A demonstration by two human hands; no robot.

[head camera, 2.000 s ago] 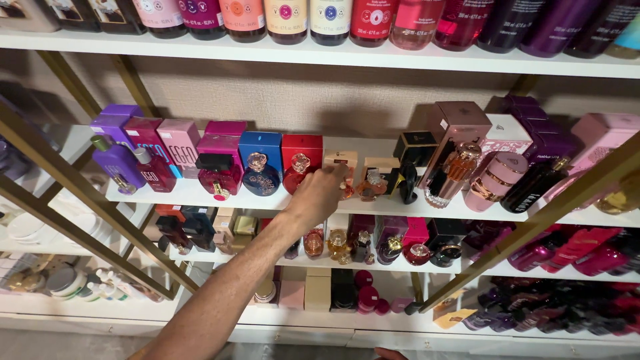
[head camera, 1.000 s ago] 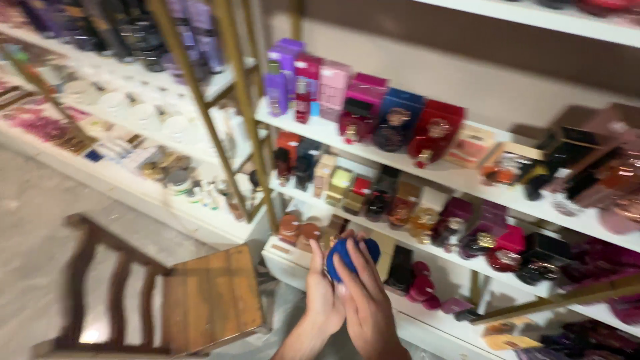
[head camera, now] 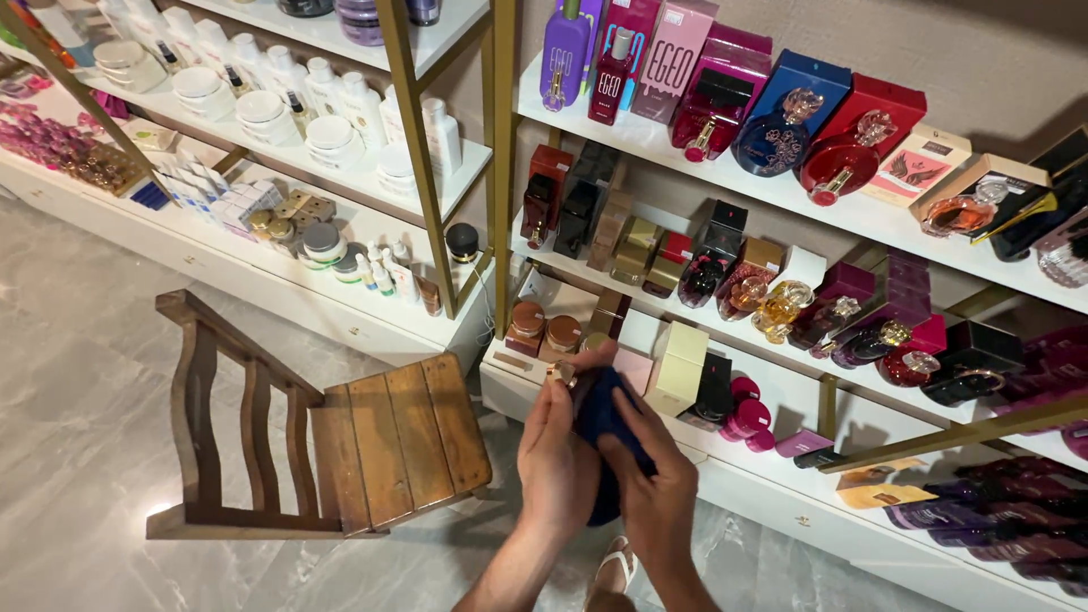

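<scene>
My left hand point(head camera: 552, 459) grips a small perfume bottle whose gold-coloured cap point(head camera: 560, 372) shows between thumb and fingers; the rest of the bottle is hidden. My right hand point(head camera: 659, 476) holds a dark blue cloth point(head camera: 605, 416) against it, and the cloth hangs down between both palms. Beyond the hands, on the lowest shelf, stand brown-lidded jars point(head camera: 563, 331) and a cream box point(head camera: 679, 361). On the top shelf at the right, a pink-and-cream perfume box point(head camera: 920, 163) stands between a red bottle point(head camera: 840, 167) and an orange-toned bottle point(head camera: 960, 212).
A wooden chair point(head camera: 404, 433) stands on the marble floor at left. White shelves with gold-coloured posts point(head camera: 503, 170) hold perfume bottles and boxes. White jars point(head camera: 330, 141) and bottles line the left unit. Below the right shelves runs a white drawer front point(head camera: 786, 510). A sandalled foot point(head camera: 616, 568) shows below the hands.
Two seconds ago one hand reached to the perfumes on the shelf by the pink box. Now both hands are together, low in front, with the bottle and blue cloth. The view has swung left.
</scene>
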